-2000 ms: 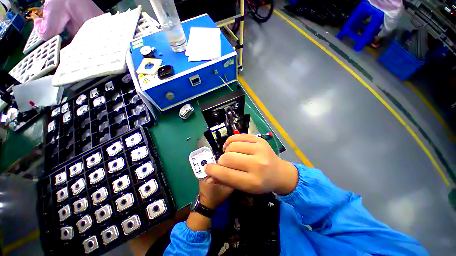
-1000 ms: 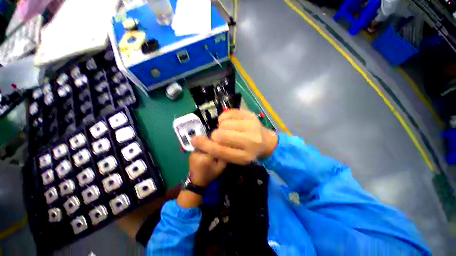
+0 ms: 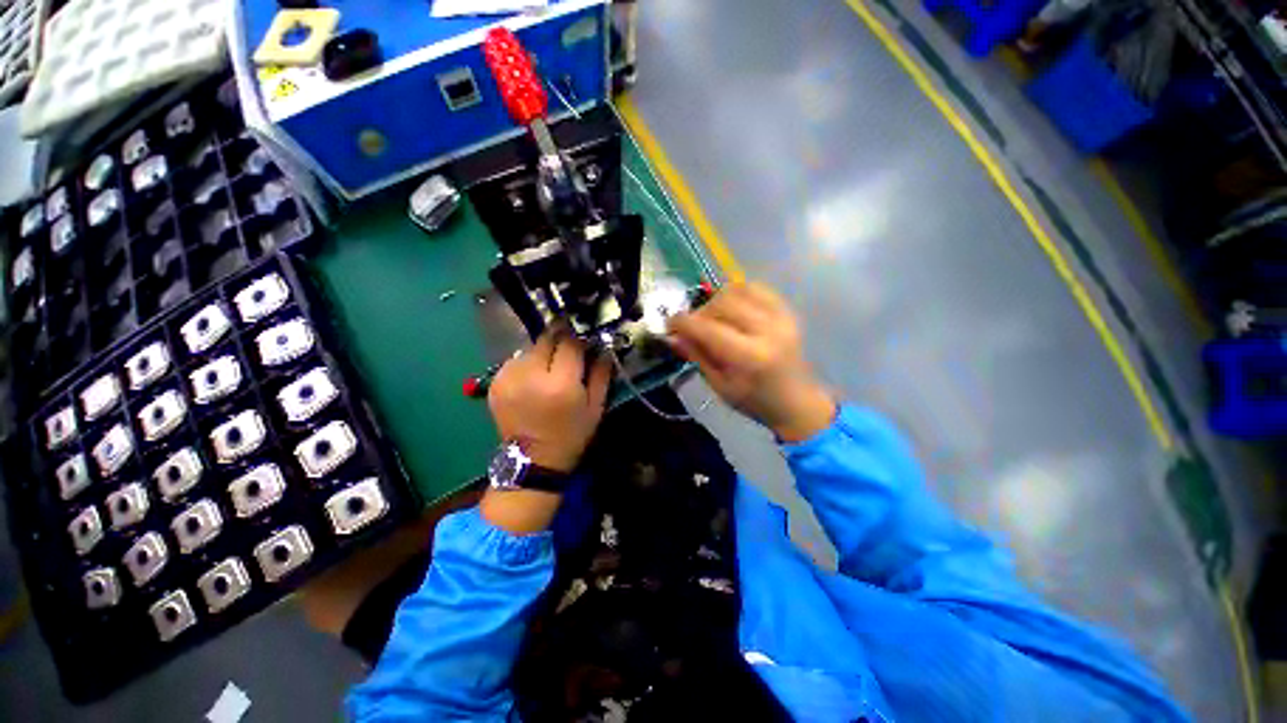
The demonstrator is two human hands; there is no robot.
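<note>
The black toggle-clamp fixture (image 3: pixel 572 261) stands at the bench edge. Its lever points up and away, with the red handle grip (image 3: pixel 515 74) free of both hands. My left hand (image 3: pixel 544 403) has its fingertips at the fixture's lower front; what they touch or hold is hidden. My right hand (image 3: pixel 748 353) is at the fixture's right side, fingers bent together beside a bright, blurred whitish area (image 3: pixel 661 305). I cannot tell whether it holds anything. A red-tipped side rod (image 3: pixel 477 386) shows left of my left hand. A thin pale cable (image 3: pixel 649 410) loops below the fixture.
The front black tray (image 3: pixel 388 466) holds many white units on the left. The rear black tray (image 3: pixel 304 233) lies behind it. A loose silver-white unit (image 3: pixel 433 202) sits on the green mat near the blue box (image 3: pixel 409 127). White foam trays (image 3: pixel 120 64) are at the upper left.
My hands have moved apart. The white unit seen at my left hand is no longer distinguishable. The red lever grip now shows raised, away from my right hand. The view has shifted closer over the fixture.
</note>
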